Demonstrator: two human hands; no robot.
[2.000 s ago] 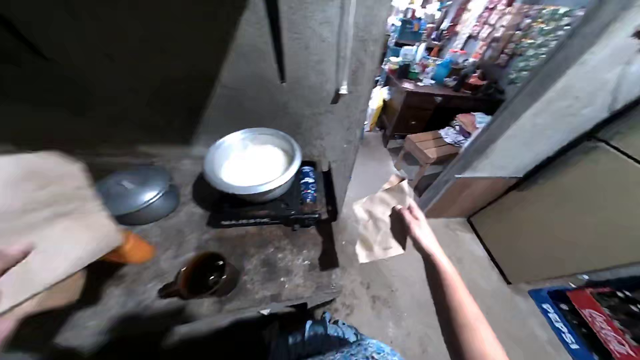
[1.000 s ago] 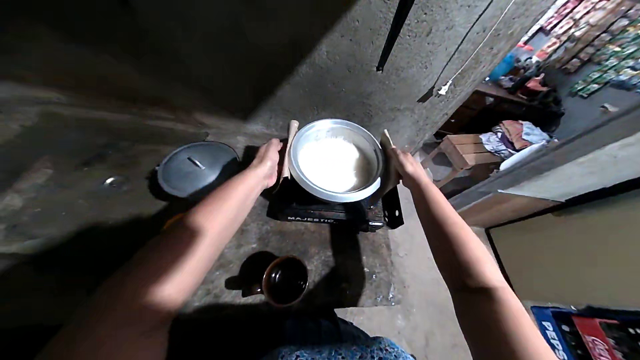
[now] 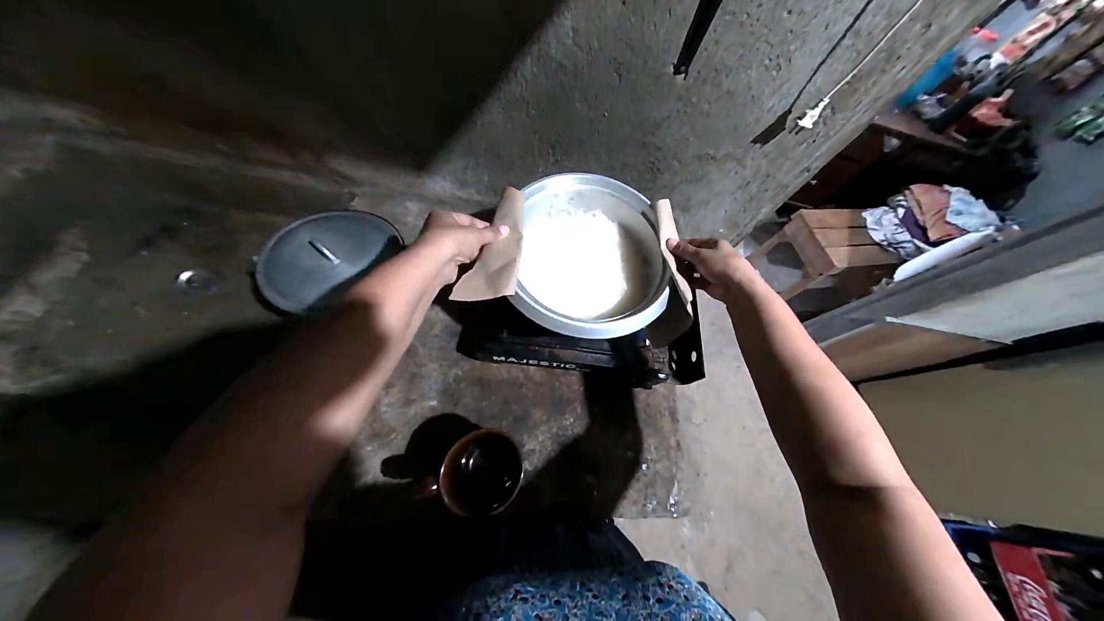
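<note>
A round metal pot point(image 3: 591, 328) of whitish contents is on or just above a black portable gas stove point(image 3: 543, 352); which of the two I cannot tell. My left hand point(image 3: 461, 237) pinches a piece of brown cardboard or paper point(image 3: 496, 263) against the pot's left rim. At the right rim, my right hand point(image 3: 709, 263) grips another brown piece point(image 3: 668, 228) between thumb and fingers. Both brown pieces lie between my fingers and the metal.
Left of the stove sits a lidded dark pot point(image 3: 302, 267). A brown mug point(image 3: 481, 473) of dark liquid stands near the front edge. Behind rises a concrete wall point(image 3: 604, 103). A wooden bench point(image 3: 837, 237) with cloths is at right, a crate of bottles point(image 3: 1022, 569) at lower right.
Two seconds ago my hands held the brown pieces apart from the pot, one on each side. They came to its rim by one second ago and are still there.
</note>
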